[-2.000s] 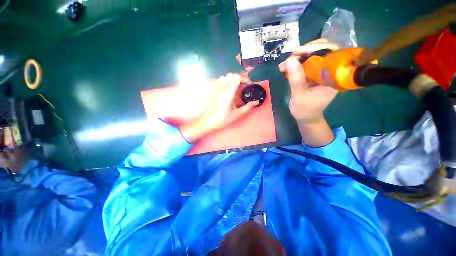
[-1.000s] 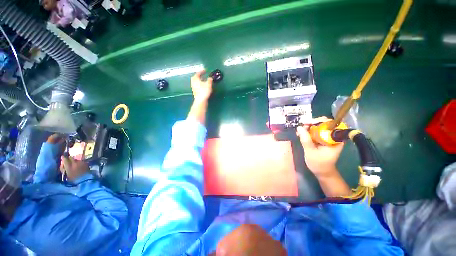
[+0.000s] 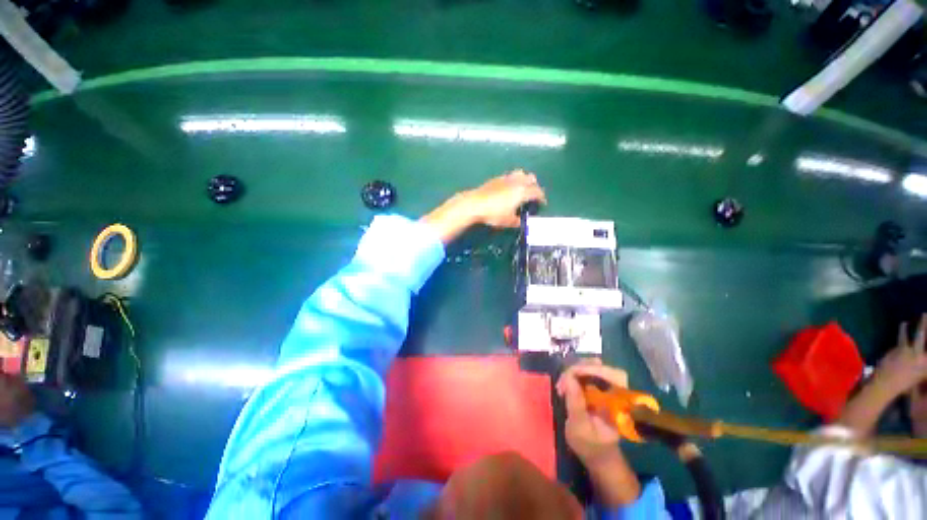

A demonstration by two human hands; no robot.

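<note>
My left hand (image 3: 505,199) is stretched forward to the back left corner of the white screw feeder (image 3: 571,262). Its fingers bend down over a small dark thing, mostly hidden, perhaps a round black housing; whether they grip it is unclear. My right hand (image 3: 590,421) is closed around the orange electric screwdriver (image 3: 622,408), just in front of the feeder's pick-up plate. The bit end is hard to make out. The salmon-red work mat (image 3: 462,416) lies below and left of the right hand, partly hidden by my left sleeve and head.
Round black housings stand spaced on the green bench, at left (image 3: 224,189), centre (image 3: 378,194) and right (image 3: 728,211). A clear bag (image 3: 661,350) lies right of the feeder, a red bin (image 3: 819,368) further right. A yellow tape roll (image 3: 114,251) lies left. Neighbours' arms show at both sides.
My left hand has left the mat and the housing it held there, reached forward, then moved right to the feeder's back corner. The right hand still holds the screwdriver. The view has shifted.
</note>
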